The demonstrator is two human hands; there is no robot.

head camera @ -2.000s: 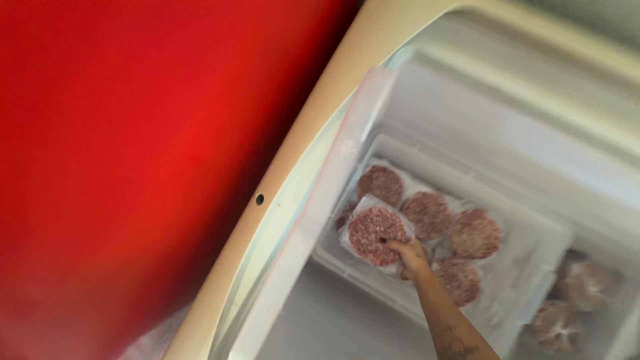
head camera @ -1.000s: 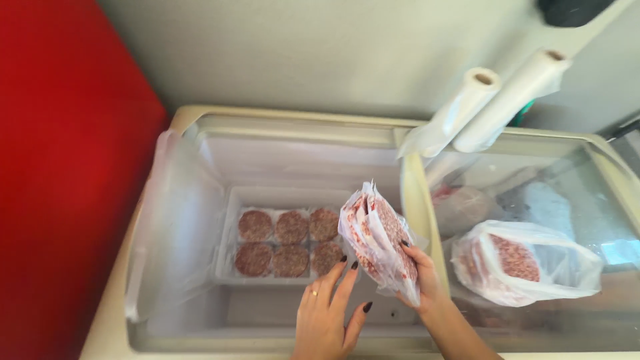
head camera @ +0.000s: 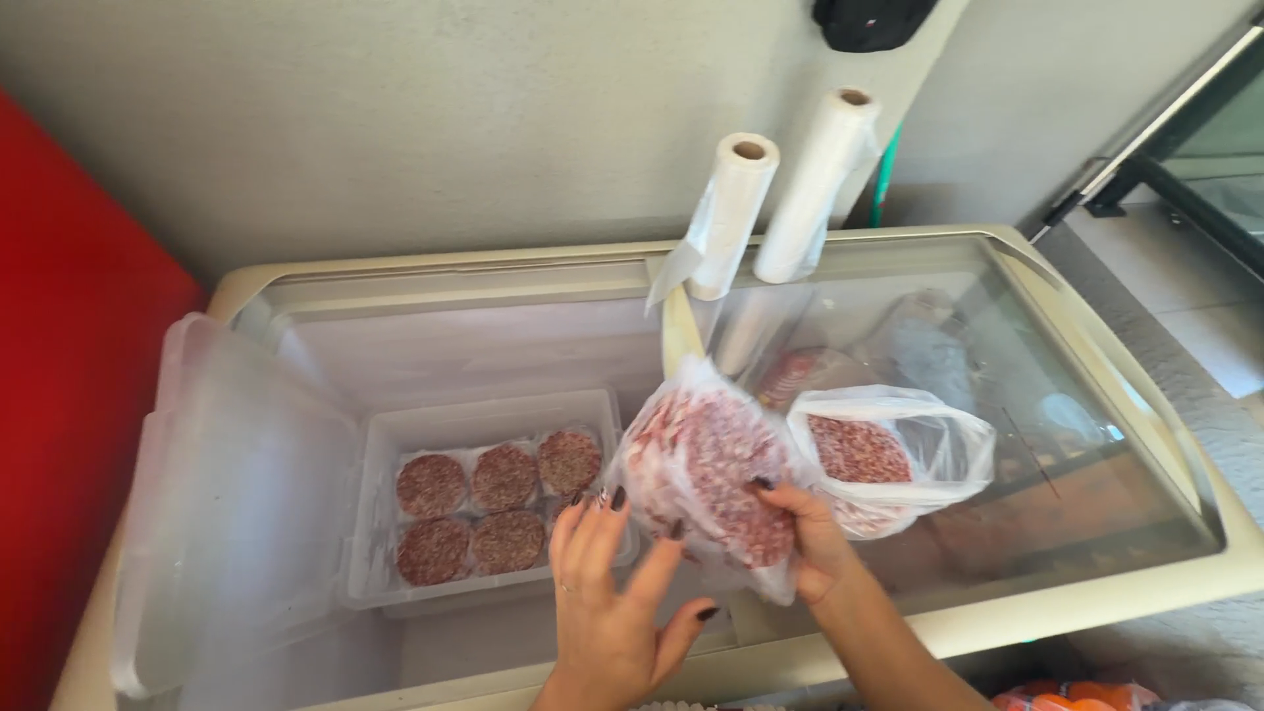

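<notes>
My right hand (head camera: 815, 538) grips a stack of raw ground-meat patties (head camera: 726, 459) between plastic sheets, over the middle divider of a chest freezer. Just left of the stack, my left hand (head camera: 622, 592) has its fingers spread and holds nothing; whether a fingertip touches the plastic is unclear. Below and to the left, a translucent plastic tub (head camera: 370, 523) inside the freezer holds several patties (head camera: 432, 484) in two rows, partly hidden by my left hand. An open plastic bag (head camera: 948, 439) with more patties (head camera: 859, 449) rests on the glass lid to the right.
Two upright rolls of plastic bags (head camera: 733, 212) stand at the freezer's back edge. A glass lid (head camera: 1076, 464) covers the right half, with wrapped goods beneath. A translucent lid (head camera: 237, 513) leans at the left end, beside a red surface (head camera: 79, 415). Orange packages (head camera: 1076, 696) show at the bottom right.
Two seconds ago one hand was on a single patty in the tub. Since one second ago, the stack has been turned so that a patty's broad face shows more. The view has shifted.
</notes>
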